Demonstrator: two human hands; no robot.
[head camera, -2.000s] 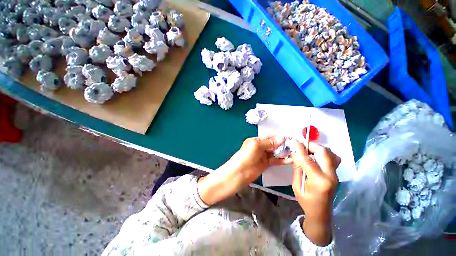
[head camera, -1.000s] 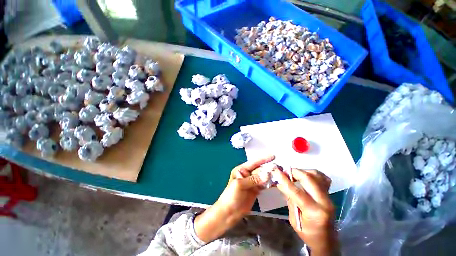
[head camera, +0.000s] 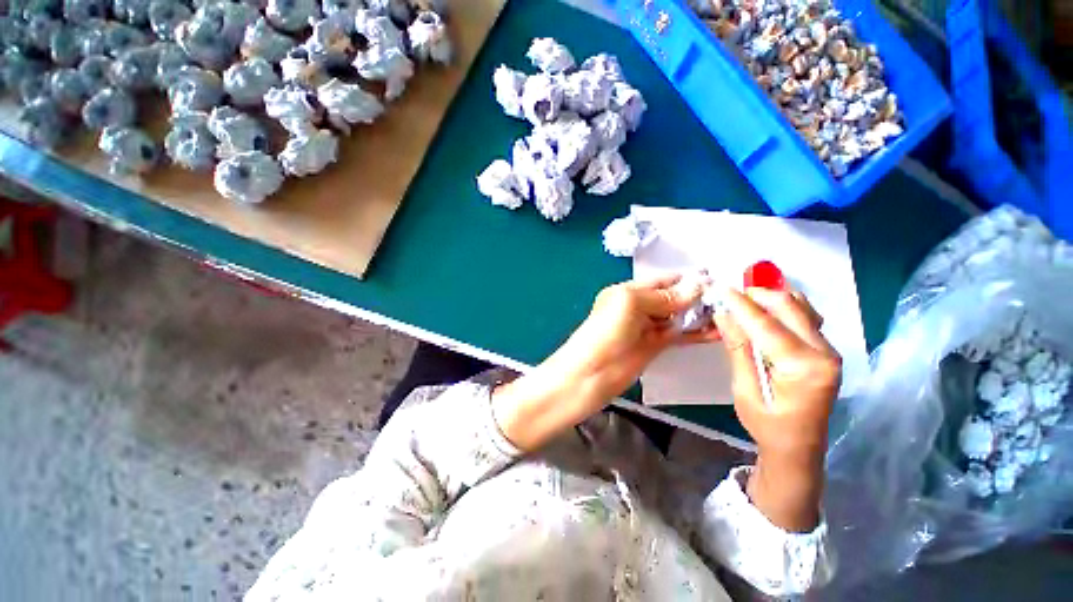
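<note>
My left hand (head camera: 635, 335) holds a white-grey knobbly resin body (head camera: 697, 308) above the white paper sheet (head camera: 682, 379). My right hand (head camera: 791, 359) grips a thin pale applicator stick (head camera: 765, 382), with its fingertips at the body. Fingers hide much of the body and the stick's upper end. The small red cap (head camera: 765, 276) lies on the paper just beyond my right hand. One loose body (head camera: 624, 236) sits at the paper's left corner.
A loose pile of bodies (head camera: 565, 129) lies on the green bench (head camera: 471, 276). A brown board (head camera: 341, 223) at left bears rows of bodies. A blue bin (head camera: 771, 153) holds small parts. Right are a clear bag of bodies (head camera: 1012, 412) and a second blue bin (head camera: 971, 106).
The view has shifted, after tilting up and back. Both hands stay together at the body. The right hand now partly overlaps the red cap's near side; the pile looks unchanged.
</note>
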